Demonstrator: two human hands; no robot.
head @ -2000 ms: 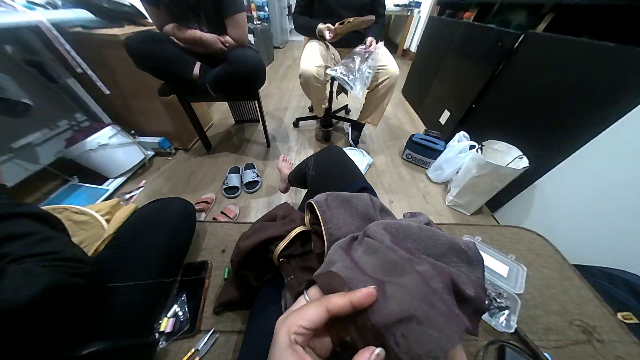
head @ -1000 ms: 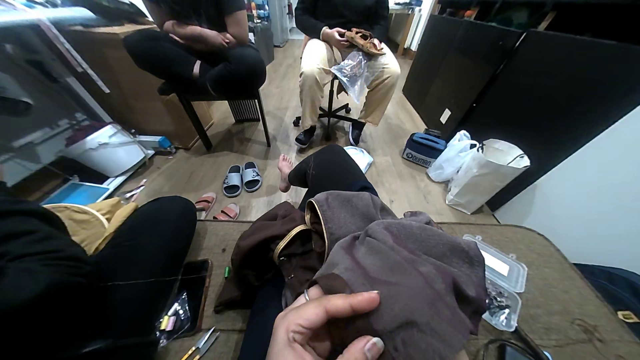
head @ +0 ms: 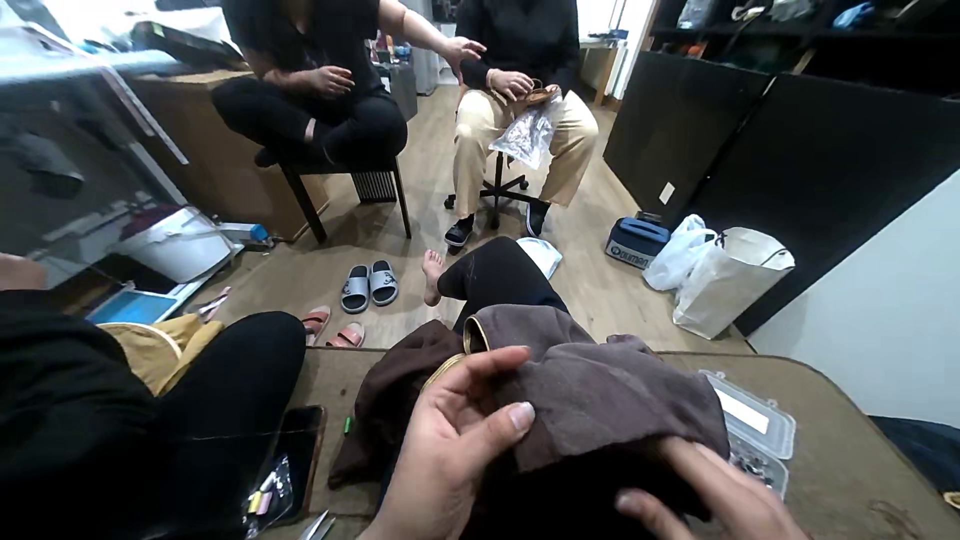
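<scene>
A dark brown cloth item with gold-coloured trim lies across my lap. My left hand is raised at its near left side, with thumb and fingers apart and the fingertips by the cloth. My right hand is at the lower right, its fingers partly under the cloth's near edge; whether they pinch the fabric is hidden. Left of the cloth lie a phone, a small plastic bag with coloured pieces and metal scissor-like tips. An open clear plastic case holding small metal parts stands to the right.
A person sits close at my left, with tan cloth. Two people sit opposite, one holding a clear plastic bag. Grey slides, a blue bag and a white paper bag are on the floor beyond the brown seat edge.
My left hand has opened away from the cloth and risen. My right hand now shows under the near edge. The person opposite on the left has stretched an arm towards the other person.
</scene>
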